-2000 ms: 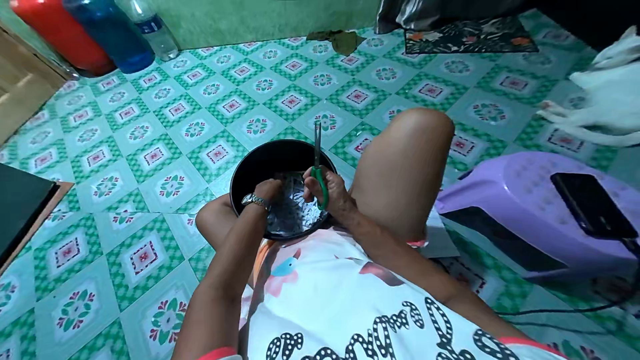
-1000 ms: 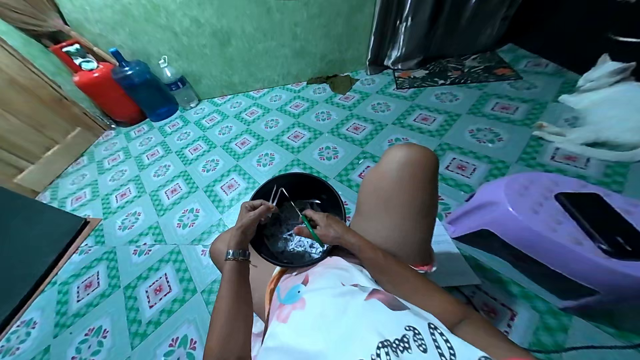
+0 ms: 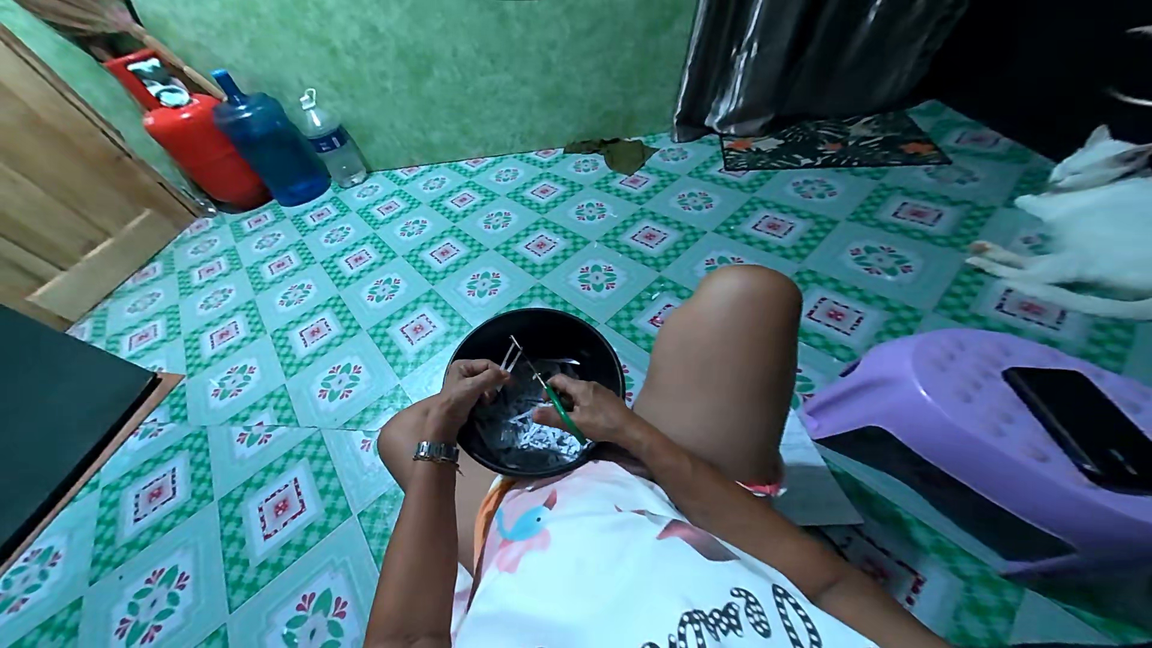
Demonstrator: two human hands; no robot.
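A round black basin (image 3: 540,324) sits in my lap between my legs, with shiny clear plastic-like pieces (image 3: 531,432) at its bottom. Above its left side, my left hand (image 3: 472,382) pinches a thin pale strip (image 3: 511,355) that points up and away from me. My right hand (image 3: 589,409) is closed on green-handled scissors (image 3: 562,412) over the basin's right side. The scissors' slim metal blades reach up toward the strip; whether they touch it is too small to tell. A metal-band watch is on my left wrist.
A purple plastic stool (image 3: 945,387) holding a black phone (image 3: 1080,423) is at the right, near a white cat (image 3: 1089,225). A red gas cylinder (image 3: 202,148), a blue water jug (image 3: 274,148) and a clear bottle (image 3: 335,144) line the green wall. A dark-topped surface (image 3: 63,423) is at left.
My left hand was down inside the basin two seconds ago; it has come up to the basin's left side with a pale strip. The scissors pointed upright earlier and now tilt to the left.
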